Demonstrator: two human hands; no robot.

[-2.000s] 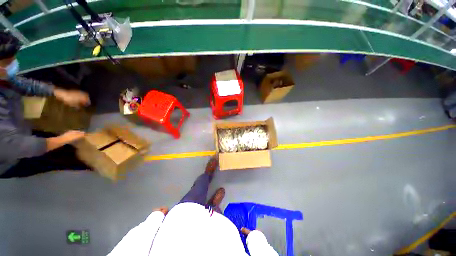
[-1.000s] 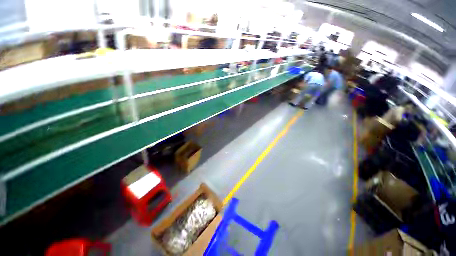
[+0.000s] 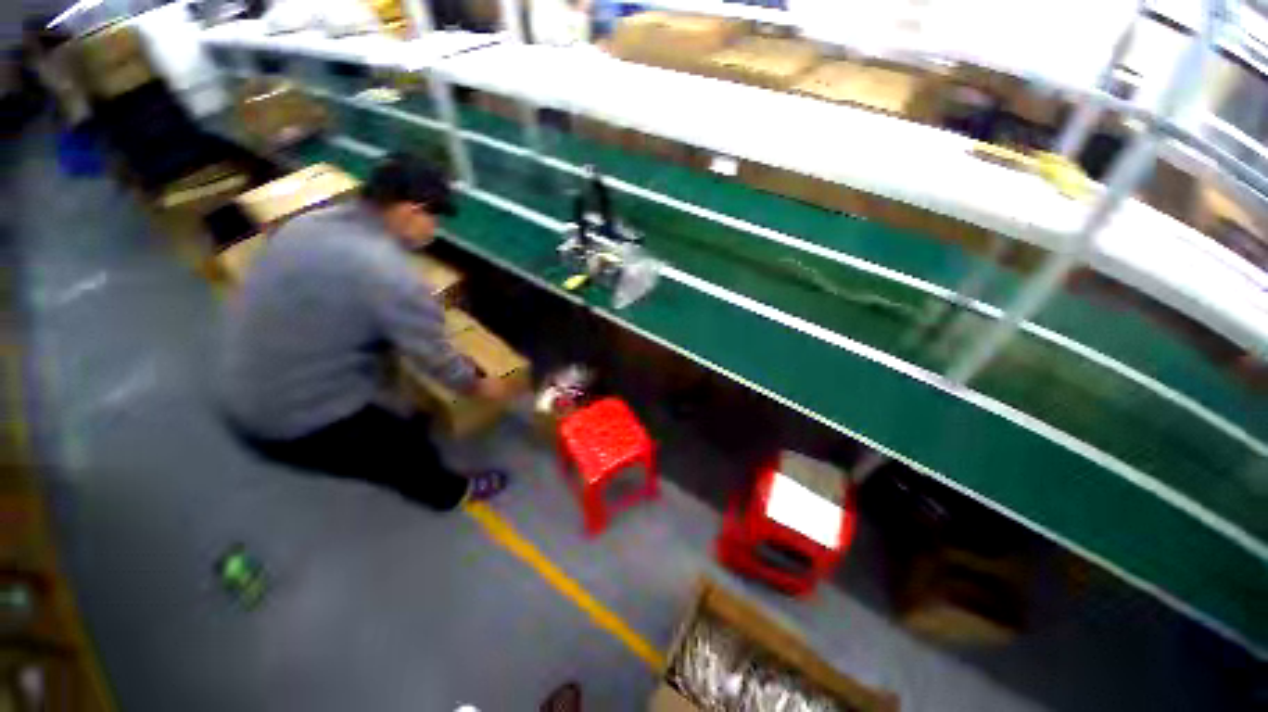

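Neither of my hands is in view, and the blue stool is out of the picture. An open carton (image 3: 773, 661) with silvery-beige bundles stands on the floor at the bottom, nearest in front of me, cut off by the edge. A red stool (image 3: 791, 520) with a white sheet on its seat stands behind it. Another red stool (image 3: 608, 452) stands further left. The tip of my shoe (image 3: 562, 698) shows at the bottom edge. The picture is blurred.
A person (image 3: 332, 328) in grey bends over a carton (image 3: 474, 370) on the left, beside the bench. The long green bench (image 3: 779, 376) runs to the lower right, with a small metal device (image 3: 599, 255) on it. Cartons stand behind the person. A yellow line (image 3: 563, 583) crosses the floor.
My view has swung right along the aisle, then back left. The blue stool, held at my right hand earlier, has left the picture. The person now bends lower at the cartons by the bench.
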